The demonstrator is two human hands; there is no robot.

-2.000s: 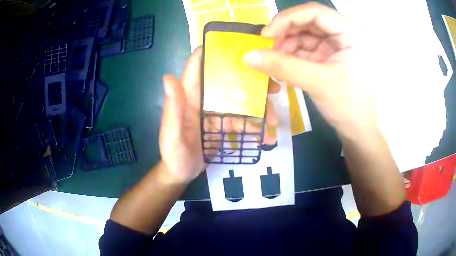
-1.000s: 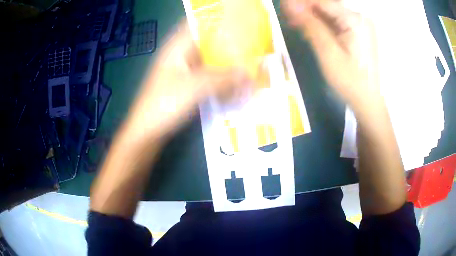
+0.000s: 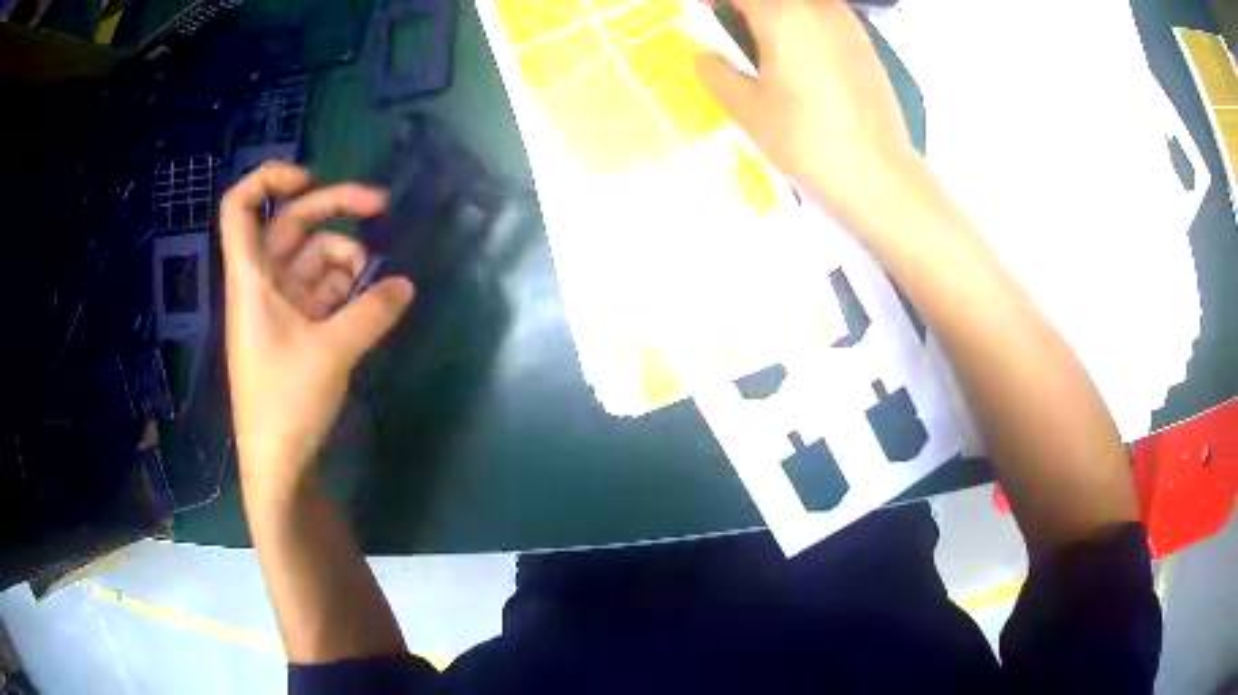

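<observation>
My left hand (image 3: 306,292) is over the left of the bench, fingers curled and thumb apart. A dark blurred object (image 3: 448,197) lies just right of its fingertips; whether they touch is unclear. My right hand (image 3: 794,88) is at the top edge over the sticker sheets, thumb on or just above a yellow area; its other fingertips are partly hidden. A yellow-and-white sticker sheet (image 3: 597,82) slants down the bench. A white liner (image 3: 760,462) with dark shield-shaped cut-outs slants beside it, partly overlapping.
A pile of dark housings (image 3: 182,285) fills the left side. One housing (image 3: 411,52) lies at the top left. A large overexposed white pile (image 3: 1073,204) is at right, with a narrow yellow sheet (image 3: 1215,82) beyond. A red object (image 3: 1188,475) is below the right bench edge.
The yellow-covered housing held at first is no longer recognisable in my hands. My left hand has moved left. The sheets have turned, and the cut-out end has swung right. The loose lower-left housing is gone from its spot.
</observation>
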